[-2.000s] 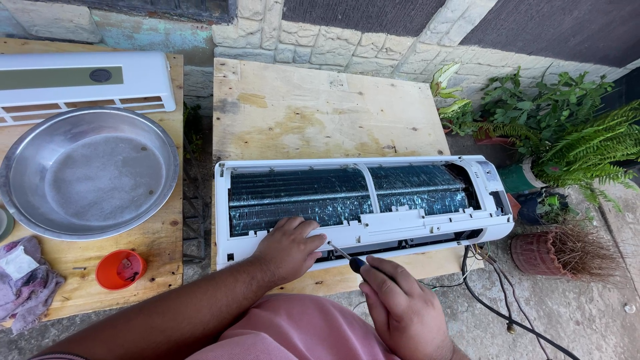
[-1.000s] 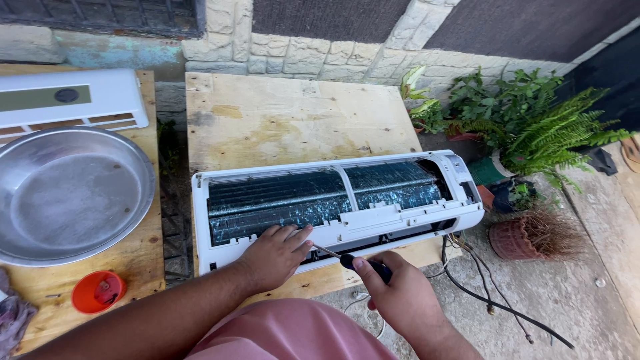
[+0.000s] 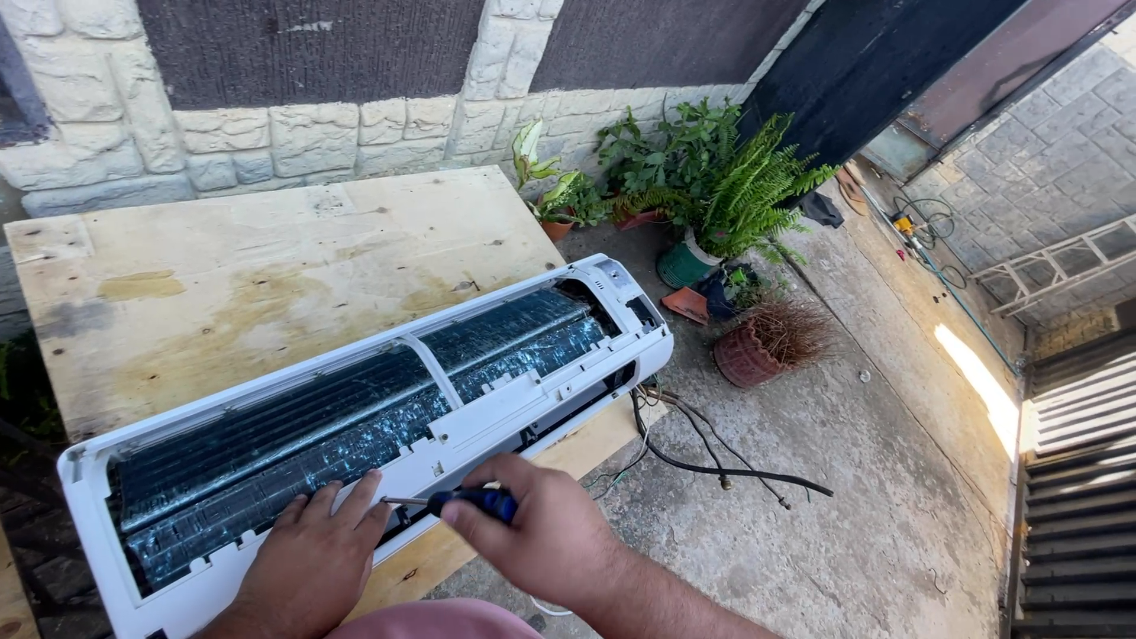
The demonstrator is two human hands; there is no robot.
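The white indoor unit of a split air conditioner [image 3: 444,373], its front cover off and its dark finned coil [image 3: 355,426] bare, lies on a plywood table. My right hand [image 3: 541,515] grips a screwdriver [image 3: 475,503] with a blue and black handle. The metal shaft points left, and its tip meets the white lower frame beside my left fingertips. My left hand [image 3: 315,550] rests flat with fingers spread on the frame's lower edge and the coil's edge, holding nothing. Whether the tip sits in a screw cannot be seen.
The plywood table top [image 3: 266,266] extends behind the unit to a stone-faced wall. Black cables and pipes [image 3: 737,466] trail from the unit's right end over the concrete floor. Potted plants [image 3: 754,195] and a pot of dry stems [image 3: 768,346] stand right of the table.
The view has swung right, and the basin and red bowl are out of frame. The screwdriver remains in my right hand and my left hand remains on the unit.
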